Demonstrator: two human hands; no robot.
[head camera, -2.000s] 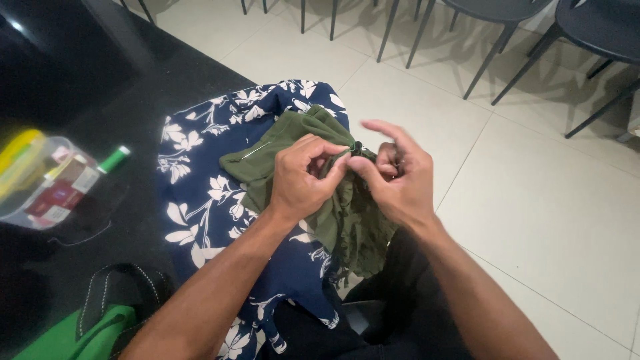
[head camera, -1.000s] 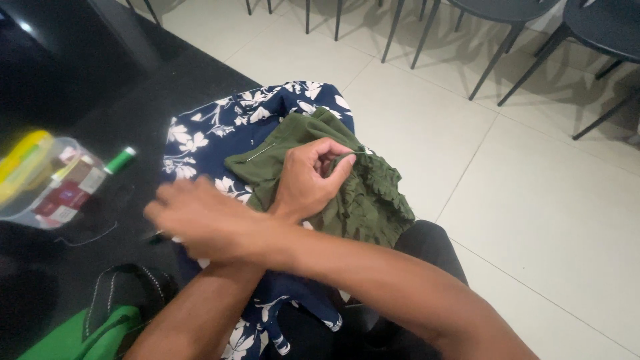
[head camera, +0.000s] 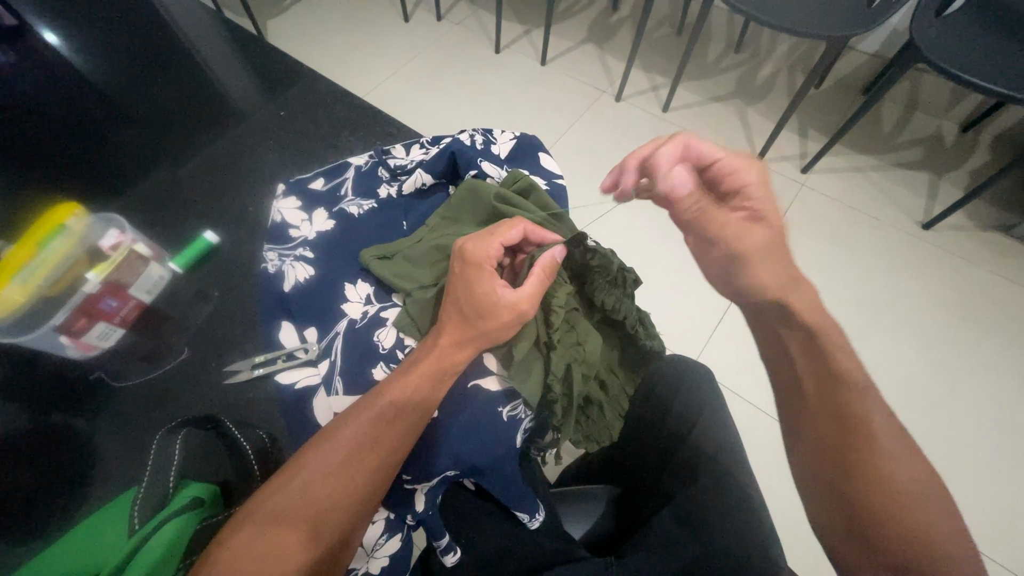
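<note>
My left hand (head camera: 500, 280) pinches the edge of an olive green garment (head camera: 592, 376) with a ruffled, gathered part. The garment lies over a navy cloth with white flowers (head camera: 336, 264), which spreads from the black table down over my lap. Up and to the right, above the floor, is my right hand (head camera: 696, 208), its fingers curled together and blurred. A thin dark line, like a thread, runs between the garment edge and its fingertips; a needle cannot be made out. Thread snips (head camera: 276, 362) lie partly on the floral cloth, left of my left forearm.
On the black table (head camera: 320, 120) at left stands a clear plastic tub (head camera: 120, 296) with a yellow lid and a green thread spool (head camera: 194, 250) beside it. A loose thread (head camera: 144, 378) lies below. A green and black bag (head camera: 168, 512) sits at lower left; black chairs (head camera: 972, 48) stand behind.
My right hand has moved from the left, across my left forearm, to the upper right. It was at the garment beside my left hand in the earliest frame. My left hand keeps its pinch.
</note>
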